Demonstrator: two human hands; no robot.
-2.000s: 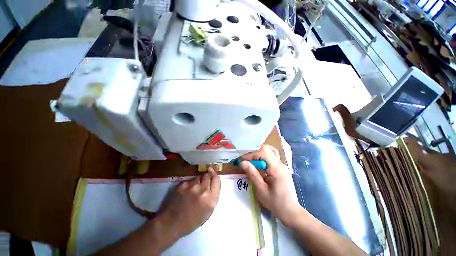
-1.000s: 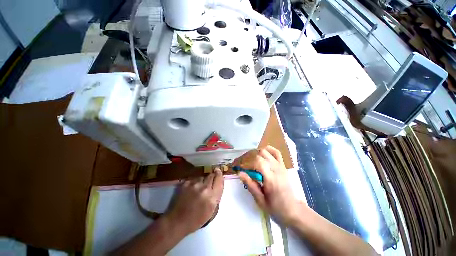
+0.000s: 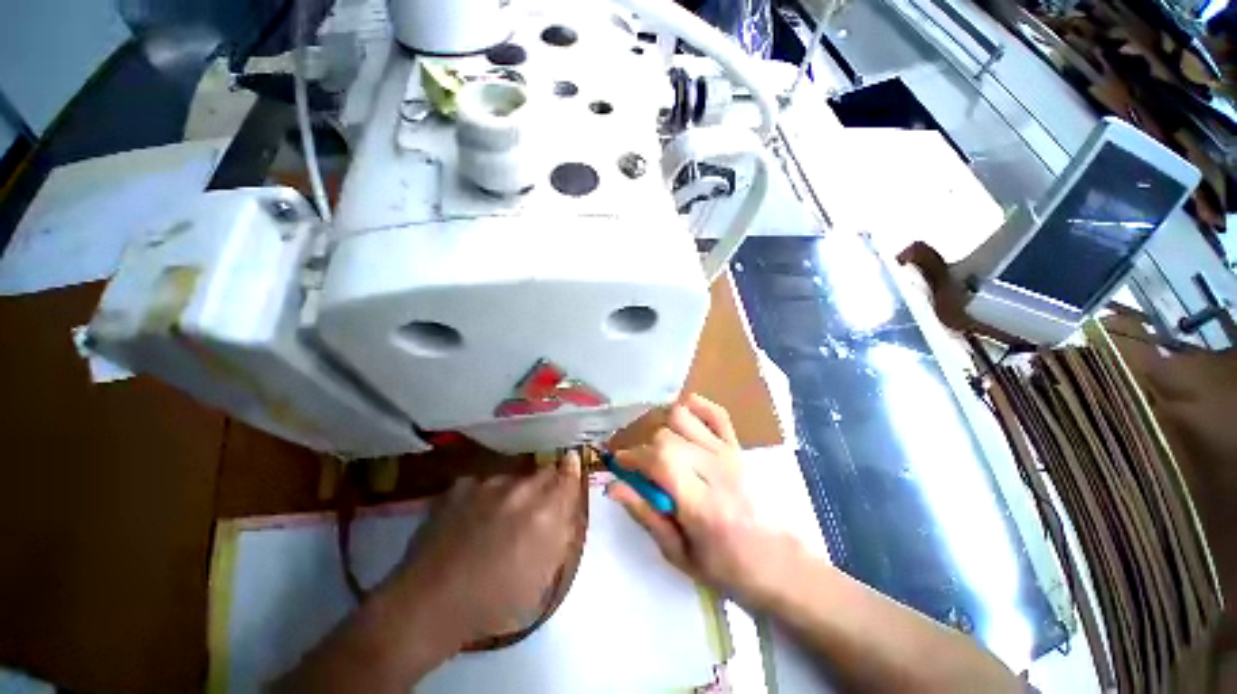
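The white sewing machine head (image 3: 509, 312) stands over a brown panel (image 3: 733, 373). A white template (image 3: 631, 597) edged with yellow tape lies on the panel. A narrow brown strap (image 3: 559, 597) curves over the template, one end at the yellow clamp under the head. My left hand (image 3: 502, 549) presses the strap end there with its fingertips. My right hand (image 3: 699, 488) grips a blue-handled pointed tool (image 3: 642, 485), its tip at the strap end. The strap's middle is hidden under my left hand and forearm.
A shiny dark plate (image 3: 868, 407) lies to the right. A tilted control screen (image 3: 1092, 237) stands beyond it, with a stack of brown strips (image 3: 1106, 475) below. More brown sheet (image 3: 109, 502) lies at the left. A white sheet (image 3: 95, 210) lies behind it.
My left hand has turned palm down over the strap, and a longer curve of strap shows at its right. The blue tool has tilted more steeply, its tip closer to the strap end.
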